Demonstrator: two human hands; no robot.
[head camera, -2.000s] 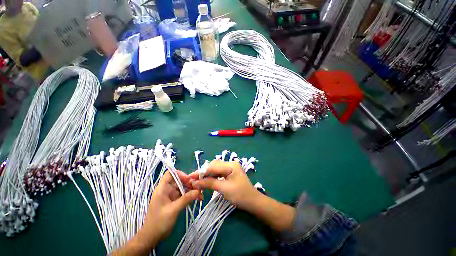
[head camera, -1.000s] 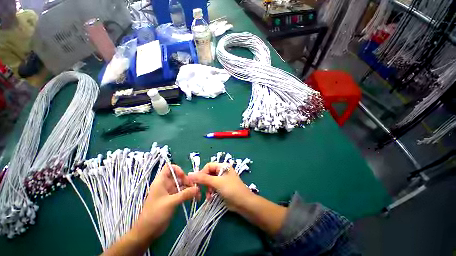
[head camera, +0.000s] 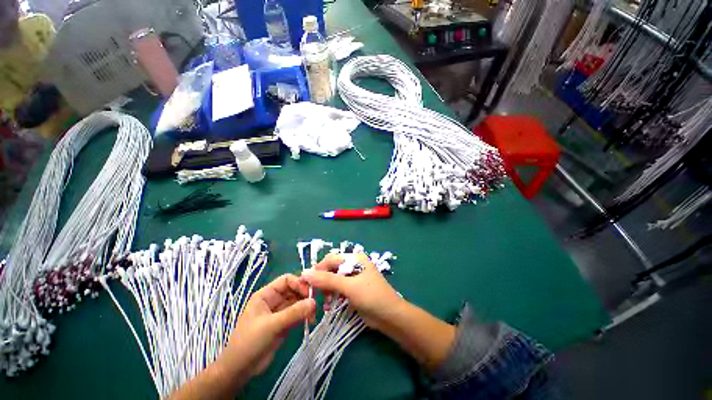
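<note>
My left hand (head camera: 269, 320) and my right hand (head camera: 355, 289) meet at one white cable (head camera: 310, 316) between two bunches. My left thumb and fingers pinch the cable. My right thumb and index finger grip its upper end; the connector there is mostly hidden by the fingertips. A fanned bunch of white cables (head camera: 191, 305) with small white connectors lies to the left. A smaller bunch (head camera: 320, 359) lies under my right hand, its connectors showing above and beside the fingers.
A red pen-like tool (head camera: 357, 212) lies beyond my hands. Looped cable bundles lie at left (head camera: 58, 187) and right (head camera: 437, 148). Black strips (head camera: 191, 203), a small bottle (head camera: 247, 162), white crumpled wrap (head camera: 316, 129) and blue bins (head camera: 269, 117) stand farther back. A red stool (head camera: 519, 144) is right.
The cable that ran through my left hand now lies beside the left bunch. My hands have closed together on another cable between the bunches.
</note>
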